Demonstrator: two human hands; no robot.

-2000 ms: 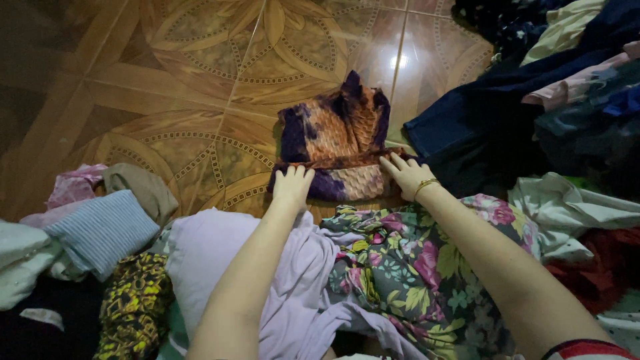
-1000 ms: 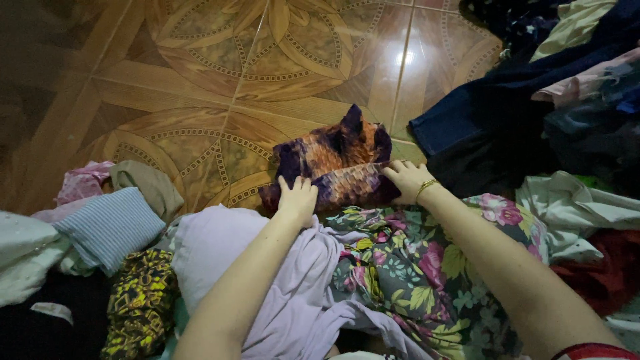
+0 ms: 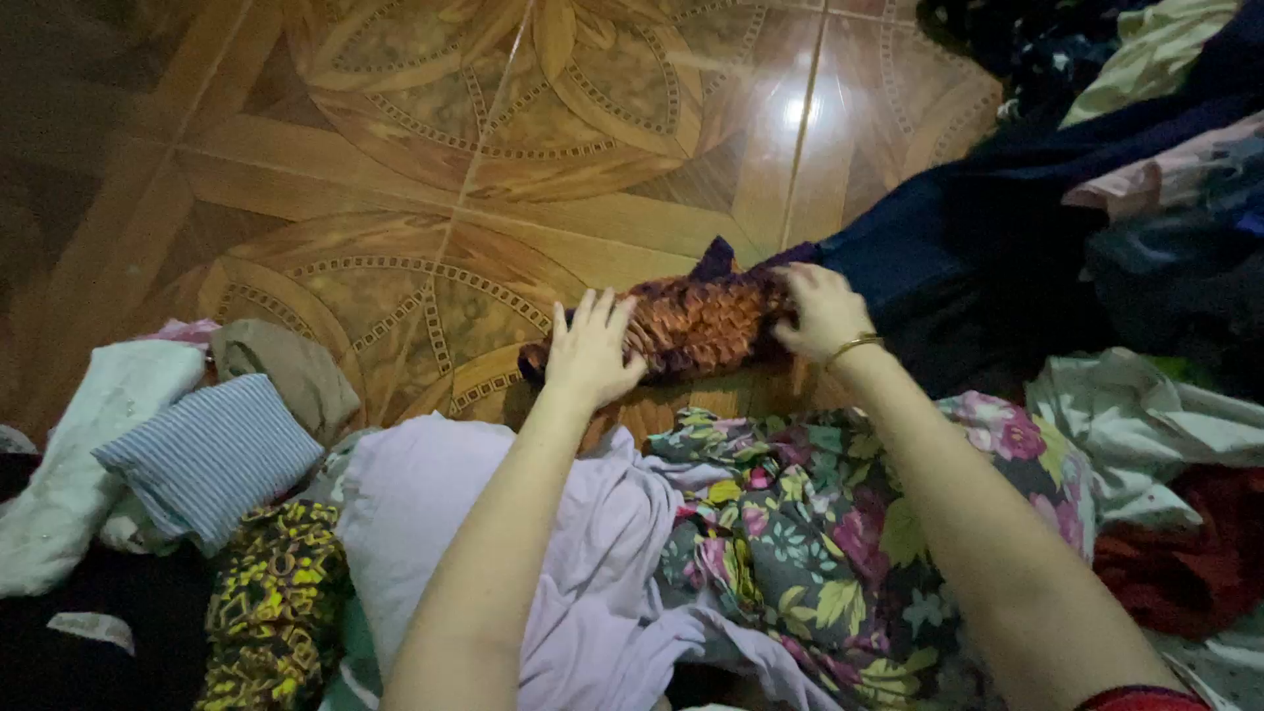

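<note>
An orange and purple crinkled garment (image 3: pixel 696 326) lies rolled or folded into a long bundle on the tiled floor, a dark purple tip sticking up from its far edge. My left hand (image 3: pixel 592 351) rests on the bundle's left part, fingers spread and pointing away from me. On its right end is my right hand (image 3: pixel 820 311), fingers curled over the cloth, with a gold-coloured bangle at the wrist. Whether the fingertips pinch the fabric is hard to tell.
Near me lie a lilac cloth (image 3: pixel 425 494) and a floral cloth (image 3: pixel 820 513). A striped folded cloth (image 3: pixel 212 459) and a yellow-black patterned one (image 3: pixel 276 602) are at left. Dark blue clothing (image 3: pixel 948 257), a whitish cloth (image 3: pixel 1136 425) and a red one (image 3: pixel 1185 553) are at right.
The orange and purple garment, spread wider before, has been rolled or folded toward its far side into a narrower bundle. Both hands have stayed at its two sides.
</note>
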